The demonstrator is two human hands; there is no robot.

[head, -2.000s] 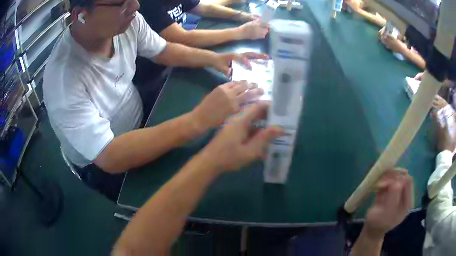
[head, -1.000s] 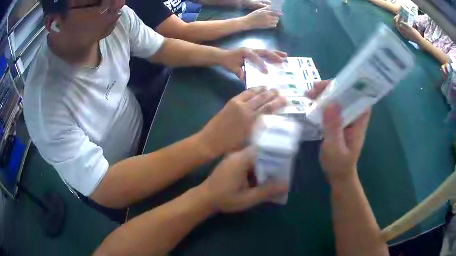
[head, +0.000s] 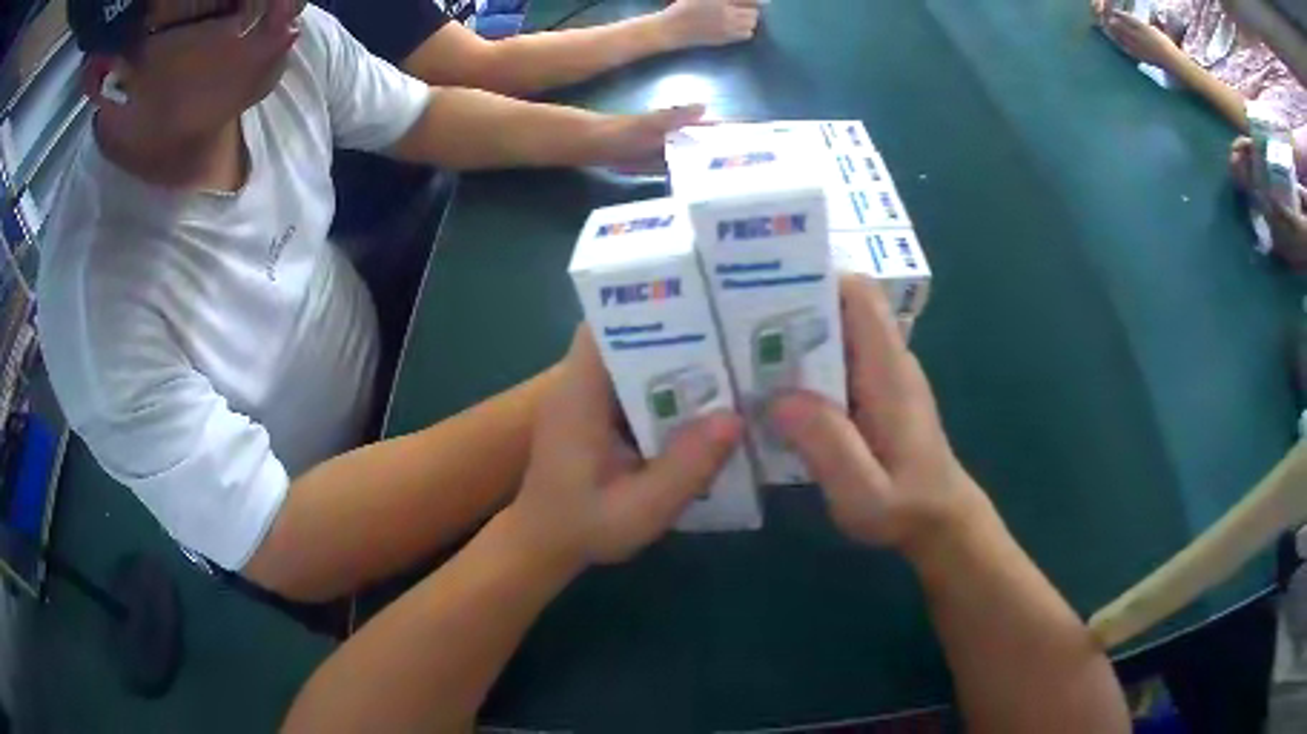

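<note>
My left hand [head: 595,459] holds a white thermometer carton [head: 667,344] with blue and orange-red lettering. My right hand [head: 882,430] holds a second, matching carton [head: 770,301]. The two cartons stand side by side, tilted slightly, their printed fronts and top ends towards me. The right one sits a little higher. Both thumbs press on the fronts; my other fingers are mostly hidden behind the cartons. Behind them a stack of white cartons [head: 877,215] lies on the green table, partly hidden by the held ones.
A seated person in a white shirt [head: 215,287] is on the left, a hand at the stack. Another person's arm [head: 573,55] is at the top. On the right, a person's hands [head: 1269,179] hold a carton. A cream pipe [head: 1204,552] slants at the lower right table edge [head: 1218,667].
The carton in my right hand has come down from the upper right, beside the left one. My left hand's carton has turned upright with its front showing. The neighbour's near hand is hidden now.
</note>
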